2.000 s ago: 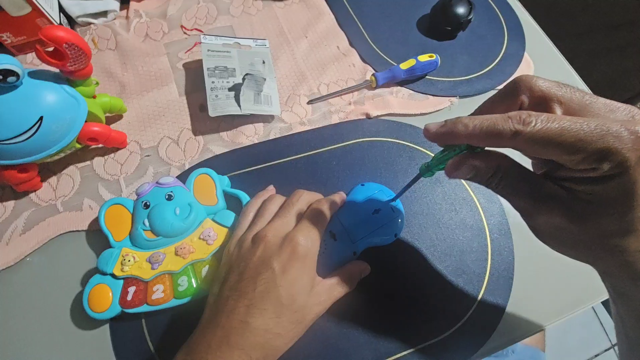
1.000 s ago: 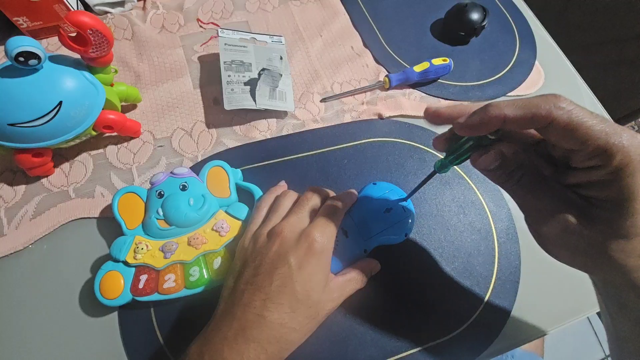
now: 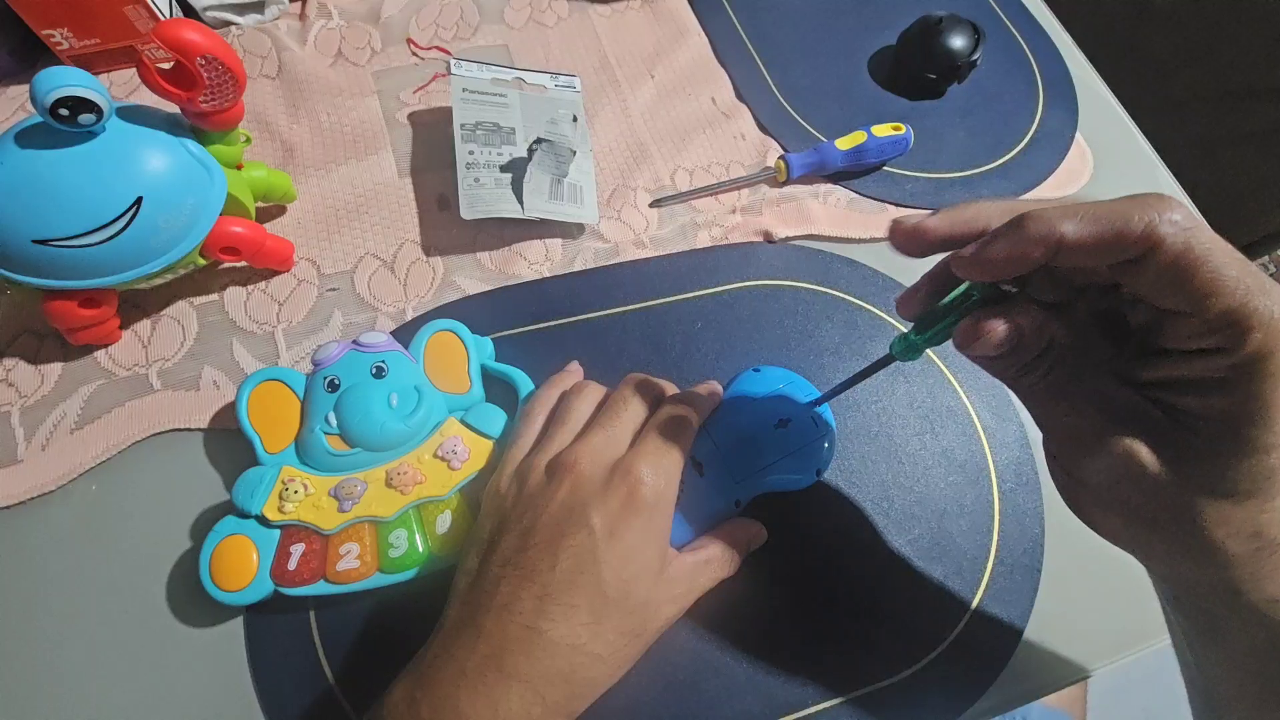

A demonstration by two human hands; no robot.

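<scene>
A blue plastic toy (image 3: 775, 430) with screw holes lies on the dark blue oval placemat (image 3: 960, 560). My left hand (image 3: 600, 500) holds it down from the left, fingers over the top and thumb along the lower edge. My right hand (image 3: 1080, 330) grips the green handle of a small screwdriver (image 3: 930, 325); its shaft slants down left, and its tip meets the toy near the upper right edge. Just left of my left hand is an elephant toy piano (image 3: 375, 415) with numbered keys, partly hidden by that hand.
A blue and yellow screwdriver (image 3: 845, 150) lies beyond, partly on a second placemat (image 3: 1060, 110) with a black round object (image 3: 940, 50). A blister pack card (image 3: 525, 140) rests on the pink lace cloth (image 3: 340, 170). A crab toy (image 3: 110, 190) stands at left, before a red box (image 3: 90, 30).
The screwdriver tip has shifted from the middle of the blue toy's face to near its edge since two seconds ago. My left hand keeps its hold on the toy.
</scene>
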